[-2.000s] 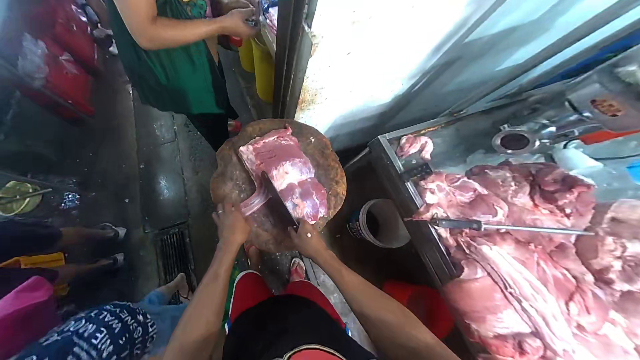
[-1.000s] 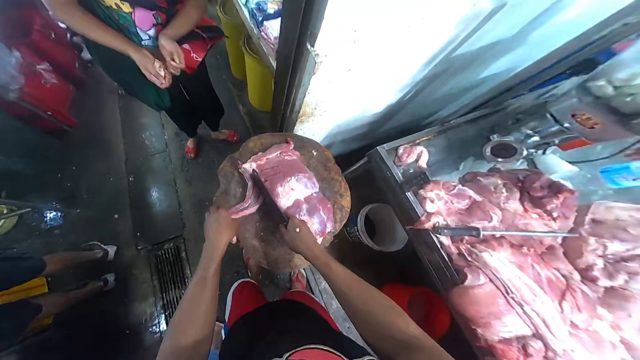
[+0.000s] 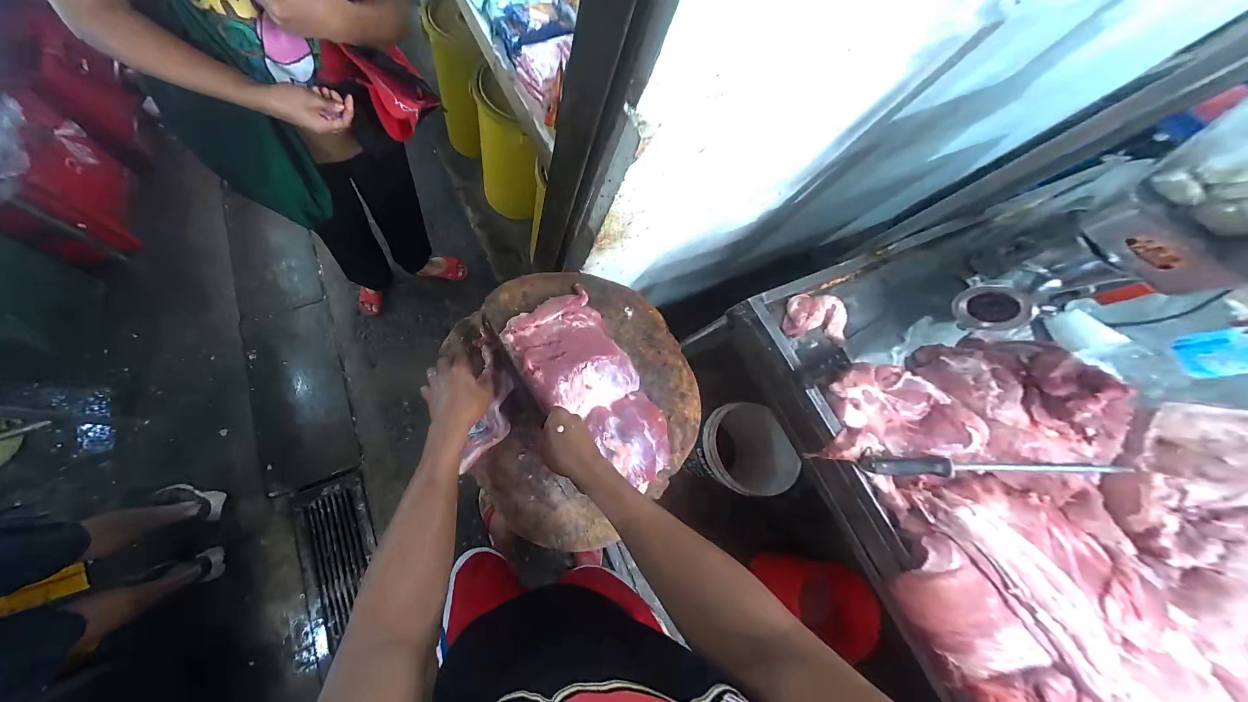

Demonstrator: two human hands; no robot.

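Observation:
A large slab of raw meat (image 3: 585, 370) lies on a round wooden chopping block (image 3: 546, 497) in front of me. My right hand (image 3: 570, 444) is closed on the near end of a broad dark knife (image 3: 514, 375), whose blade runs along the slab's left edge; its handle is hidden in the hand. At the block's left rim, my left hand (image 3: 458, 390) holds a cut strip of meat (image 3: 485, 429) that hangs partly over the edge. The fingers of that hand cover the strip's upper part.
Right of the block stands a white bucket (image 3: 751, 448). A metal counter (image 3: 824, 439) bears large pieces of meat (image 3: 1033, 565), a sharpening steel (image 3: 994, 467) and a meat grinder (image 3: 993, 304). A person (image 3: 263, 107) stands at the upper left, near yellow bins (image 3: 507, 156). A floor grate (image 3: 334, 546) lies lower left.
My left hand has moved the cut strip left, away from the slab, to the block's rim. The person across from me has shifted position and moved their hands.

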